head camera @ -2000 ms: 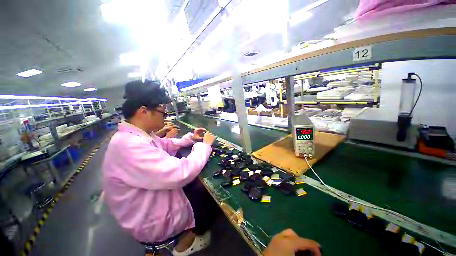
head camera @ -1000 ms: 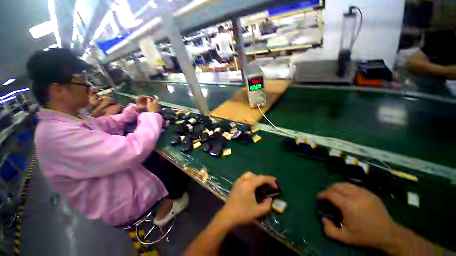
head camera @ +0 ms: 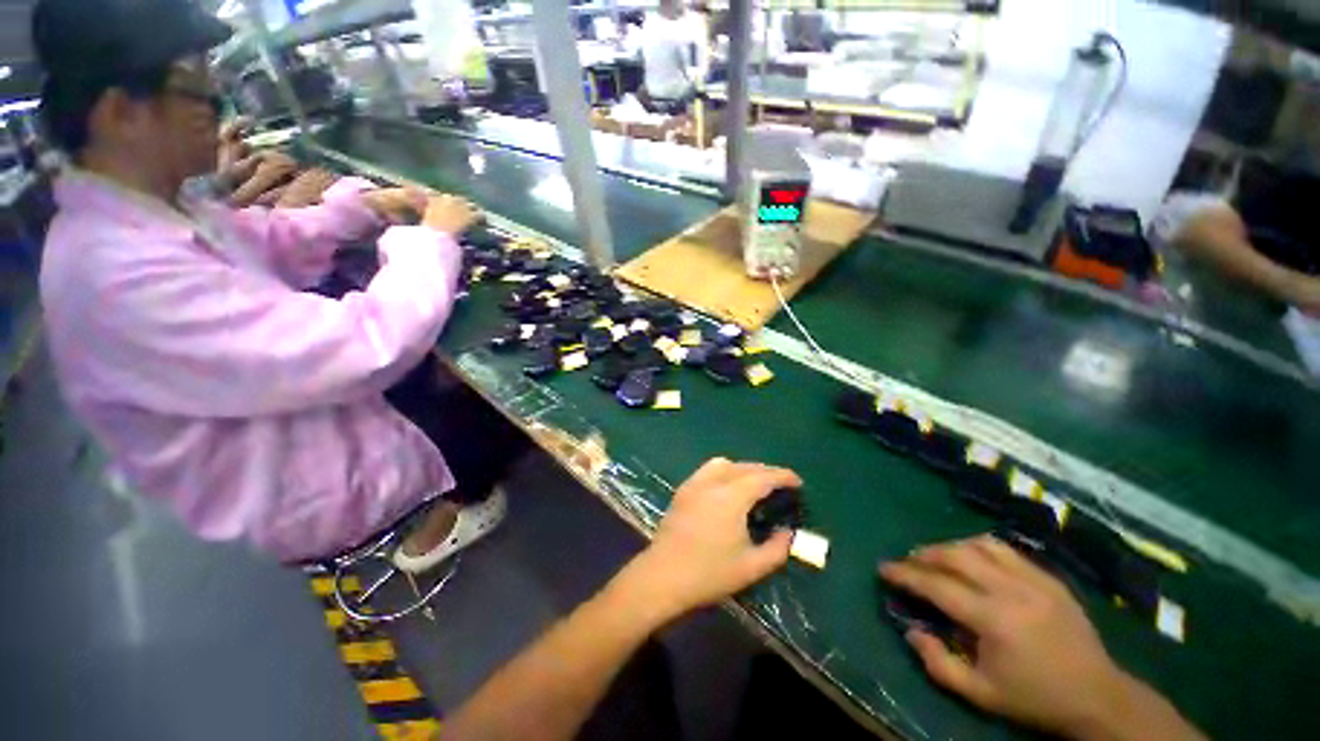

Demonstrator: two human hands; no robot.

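Observation:
My left hand (head camera: 718, 530) grips a black device housing (head camera: 776, 515) over the front edge of the green bench (head camera: 854, 550). A silver-white pouch cell (head camera: 809, 547) with a yellow edge sticks out beside it. My right hand (head camera: 999, 625) is closed over a second dark piece, a housing half by its look (head camera: 918, 614), low over the bench; the palm hides most of it. A row of black housings (head camera: 1071, 539) with white pouches lies beyond my hands.
A heap of black housings (head camera: 637, 330) lies ahead at left. A power supply (head camera: 775, 225) stands on a brown board (head camera: 695, 264), its white cable running along the bench. A person in pink (head camera: 246, 362) sits at left. Another person's arm (head camera: 1245, 253) shows at far right.
The view has turned right and down since the oldest frame, bringing both hands into view. Since one second ago, both hands hold the same pieces in nearly the same places.

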